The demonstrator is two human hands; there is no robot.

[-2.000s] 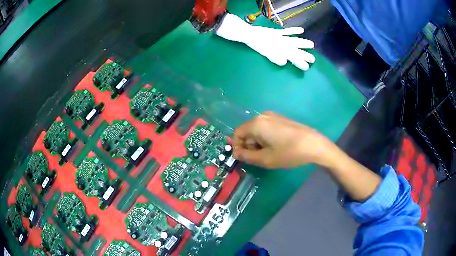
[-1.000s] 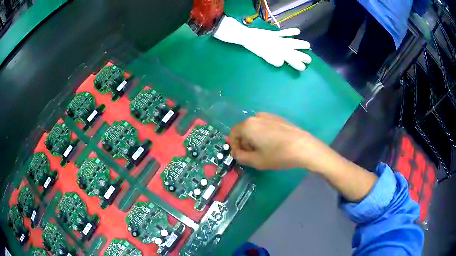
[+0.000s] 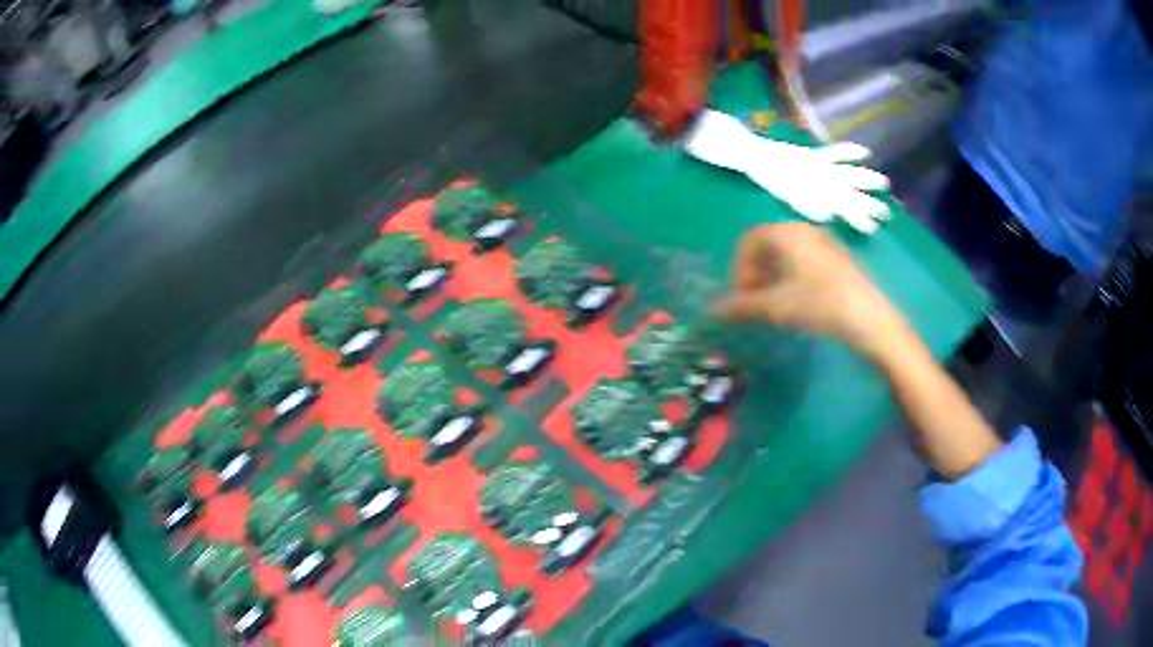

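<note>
The clear tray [image 3: 683, 506] lies on the green mat with rows of green circuit boards [image 3: 487, 331] over red. White labels [image 3: 453, 431] show on the boards' black edge parts. My bare right hand [image 3: 799, 281] is above the tray's upper right corner, off the boards, with thumb and fingers bent together. The picture is blurred, and I cannot tell whether anything is between the fingertips. My left hand is not in view.
A black label box [image 3: 72, 525] with a white strip [image 3: 133, 600] is at the lower left. A white glove [image 3: 803, 175] lies by a red post [image 3: 680, 63]. The dark conveyor [image 3: 341, 139] runs behind. A person in blue [image 3: 1062, 139] is at the upper right.
The view has shifted, so the tray sits further right and the label box shows. My right hand has lifted away from the right-hand board and moved up.
</note>
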